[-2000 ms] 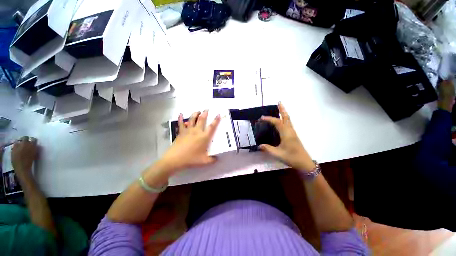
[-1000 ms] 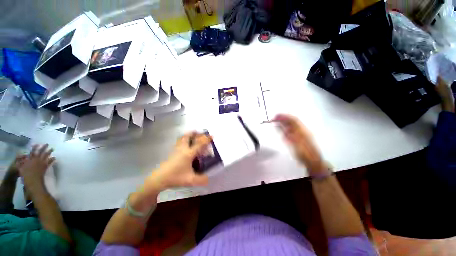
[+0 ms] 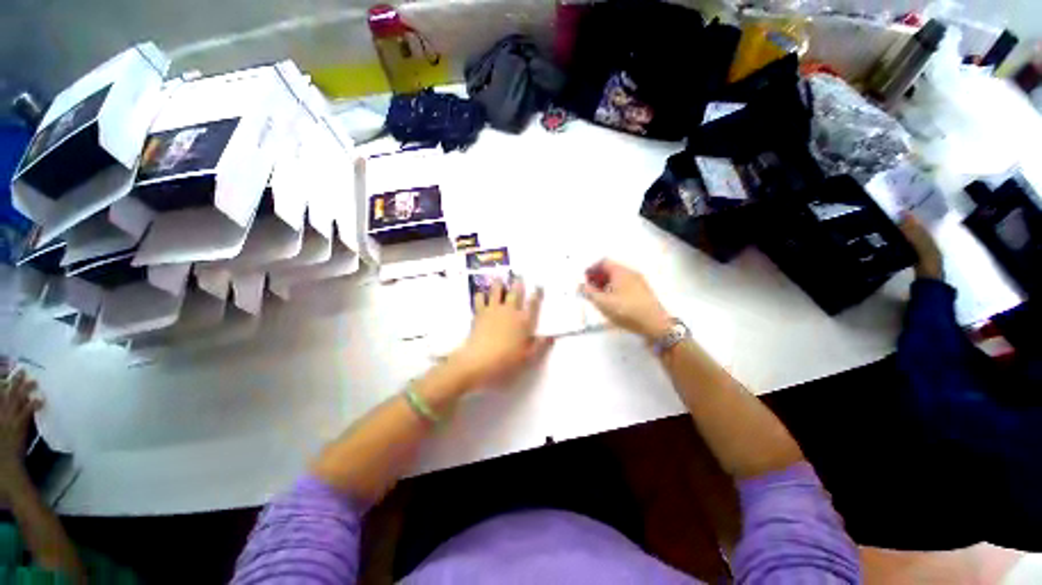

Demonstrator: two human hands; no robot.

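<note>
Flat white carton blanks [image 3: 560, 272] with a small dark picture lie in front of me at the bench middle. My left hand [image 3: 503, 331] rests palm down on them, over the lower part of the picture, fingers spread. My right hand [image 3: 623, 297] is at their right side, fingertips bent together near the edge; whether they pinch a blank is unclear. A white carton [image 3: 408, 217] with a dark picture panel stands just left of the blanks. Black packs [image 3: 840, 246] with white labels are piled at the right.
Open-ended white cartons [image 3: 189, 166] are stacked at the left. A dark cloth bundle [image 3: 437, 119], a grey bag [image 3: 513, 82], a bottle [image 3: 402, 51] and a black picture bag [image 3: 651, 69] line the back. Shiny plastic [image 3: 859, 135] lies behind the packs. Other people's hands show at both sides.
The carton my left hand held has been let go and stands left of the blanks. Both hands have moved onto the blanks. The view has shifted to the right.
</note>
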